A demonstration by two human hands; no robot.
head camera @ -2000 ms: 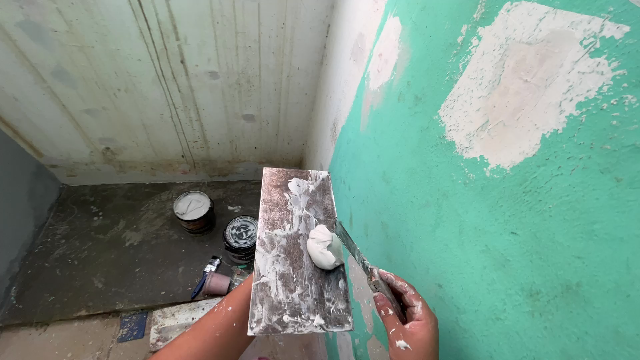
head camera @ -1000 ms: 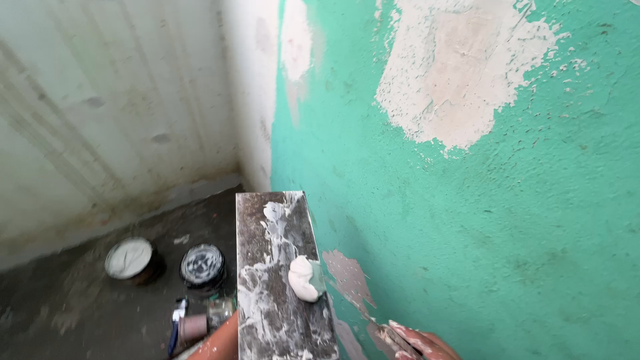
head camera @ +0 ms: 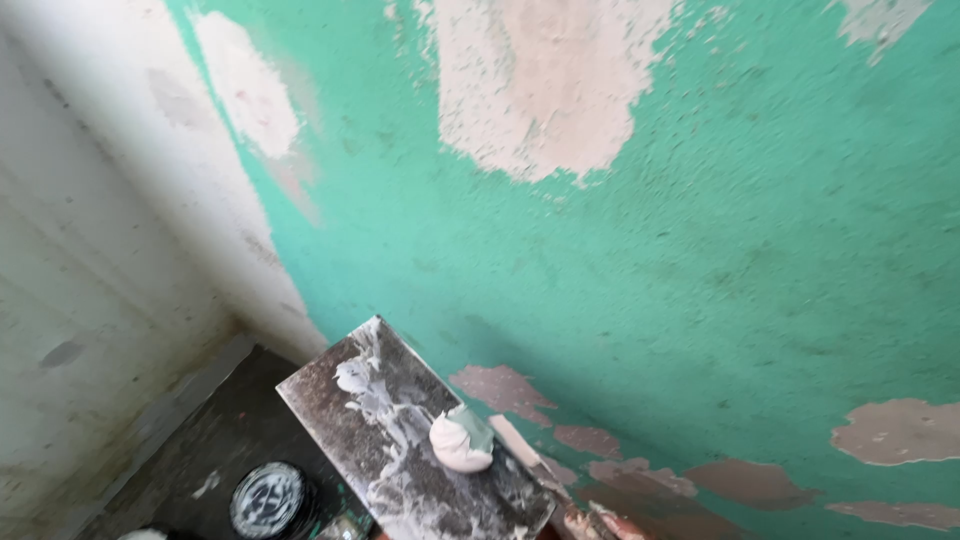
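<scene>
A flat rectangular board [head camera: 420, 442], smeared with white filler, lies across the lower middle of the view with a lump of white putty [head camera: 459, 441] near its right edge. Under its bottom edge only a sliver of my left hand or forearm [head camera: 381, 535] shows; its fingers are hidden. My right hand [head camera: 607, 523], at the bottom right of the board, is closed on a putty knife [head camera: 529, 454], whose blade runs along the board's right edge, close to the wall. Beyond stands the green wall [head camera: 562, 270] with a large white filler patch [head camera: 540, 97].
On the dark floor [head camera: 202, 450] at lower left stands a round tub [head camera: 270, 499] with white residue, and another tub's rim [head camera: 146, 534] is cut off beside it. A stained pale wall [head camera: 90, 247] meets the green wall in a corner. Bare peeled patches [head camera: 900, 431] mark the green wall's lower part.
The view has swung right toward the green wall. The board has turned, its far end now pointing up and left. My right hand with the knife has moved down, low beside the board.
</scene>
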